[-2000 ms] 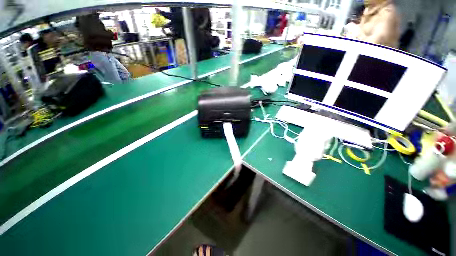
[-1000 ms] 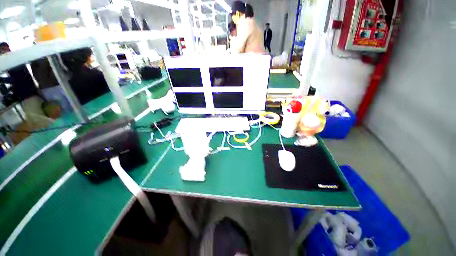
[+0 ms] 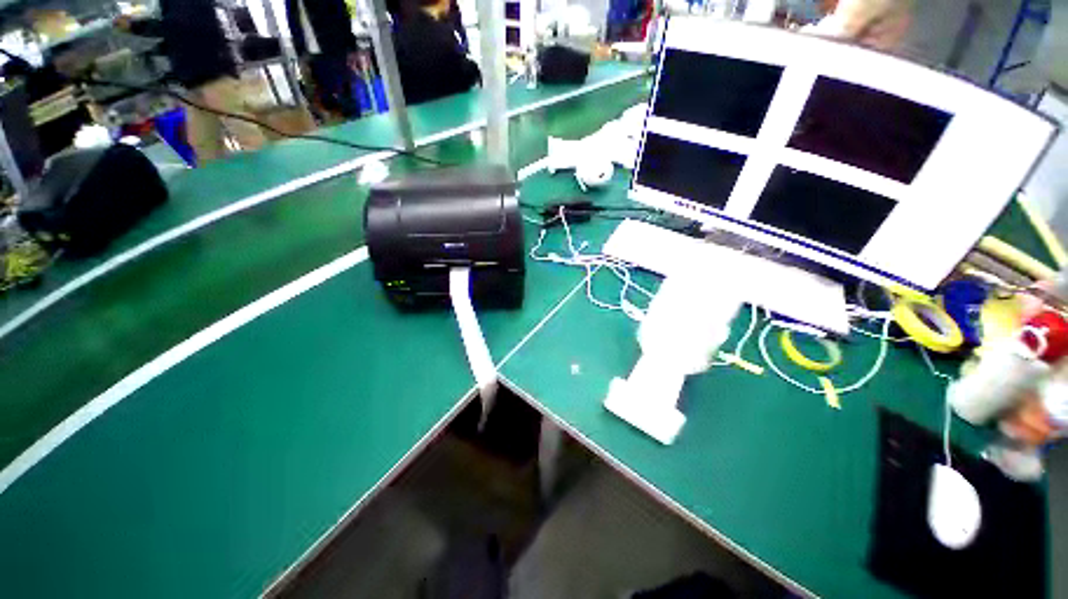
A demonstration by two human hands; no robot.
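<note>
Neither of my hands is in view. A white security camera (image 3: 670,357) lies on the green bench in front of the keyboard (image 3: 732,275), its rectangular foot towards the bench's front edge. A monitor (image 3: 820,164) with four dark panes stands behind the keyboard. A black label printer (image 3: 447,238) stands to the left, with a white label strip (image 3: 471,334) hanging from its front over the bench edge. Thin white cords (image 3: 609,281) lie tangled at the keyboard's left end. A white mouse (image 3: 954,505) rests on a black mouse pad (image 3: 896,532) at the right.
A green conveyor belt (image 3: 211,310) with white edge strips curves along the left. More white units (image 3: 597,152) lie behind the monitor's left side. Yellow tape rolls (image 3: 928,322) and a white bottle (image 3: 995,386) stand at the right. Several people are beyond the belt.
The view swung right, then back left, so the printer and monitor shifted in the picture. The white camera stays on the bench. No hand appears in any frame.
</note>
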